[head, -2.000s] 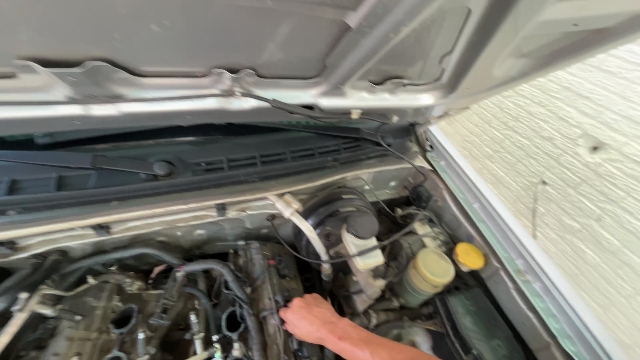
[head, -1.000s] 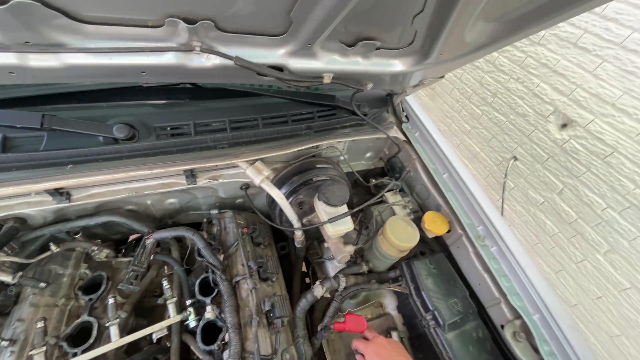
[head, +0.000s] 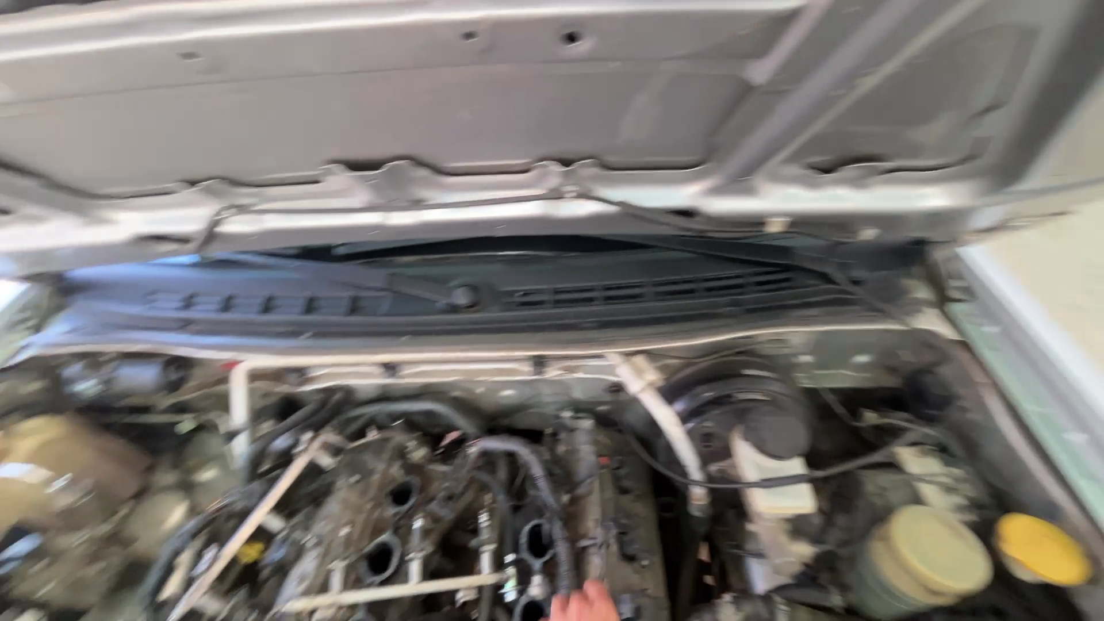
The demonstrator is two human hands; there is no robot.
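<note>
One of my hands, most likely the right, shows only its fingertips [head: 585, 604] at the bottom edge, over the engine's right side. They lie beside a black wiring harness [head: 543, 492] and an open intake port [head: 536, 542]. The rest of that hand is cut off, so whether it holds anything cannot be told. To its right is the dark valve cover [head: 634, 526]; to its left, a pale metal rail [head: 397, 593] crosses the engine. My left hand is out of view. The picture is blurred.
The raised hood [head: 431, 112] spans the top, above the wiper cowl [head: 414, 302]. At right stand the brake fluid reservoir [head: 776, 470], a round-capped reservoir [head: 927, 556] and a yellow cap [head: 1044, 550]. A pale diagonal rod [head: 250, 526] lies at left.
The hand has moved left, from beside the red piece near the battery area to the engine. That red piece is no longer in view. The view has swung left and up.
</note>
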